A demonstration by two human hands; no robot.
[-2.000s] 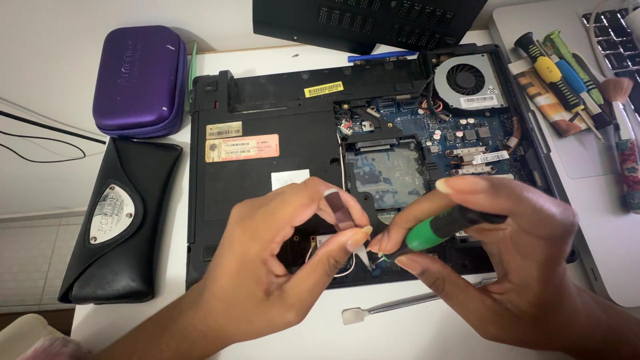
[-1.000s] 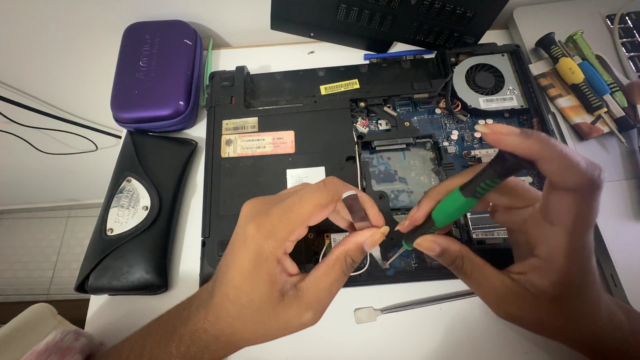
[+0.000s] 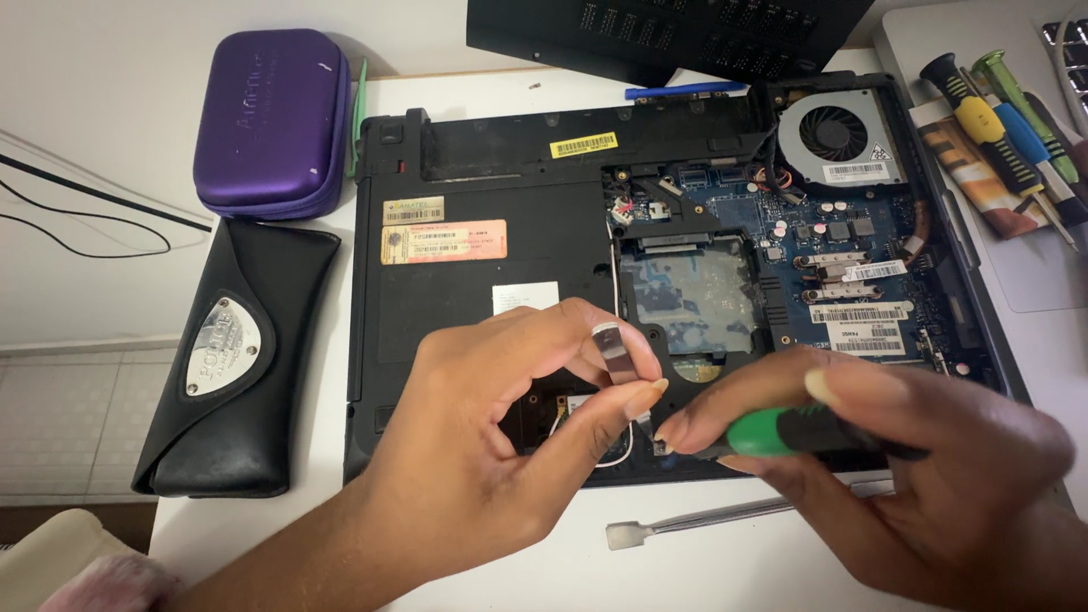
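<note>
An opened laptop lies underside up, its blue circuit board and cooling fan exposed. Over its front part, my left hand pinches a thin, curved metallic strip between thumb and forefinger. My right hand holds a green and black screwdriver, its handle lying across the fingers. The right fingertips touch a small piece at the lower end of the strip; the screwdriver's tip is hidden. A white cable loops beneath the hands.
A metal spatula tool lies near the front edge. Left stand a purple zip case and a black glasses case. Behind is a black vented cover; a blue pry tool lies nearby. Several screwdrivers rest on a silver laptop.
The screwdriver in my right hand has tilted from a slant to nearly level, and the right fingertips have come close to the strip's lower end. My left hand keeps its pinch.
</note>
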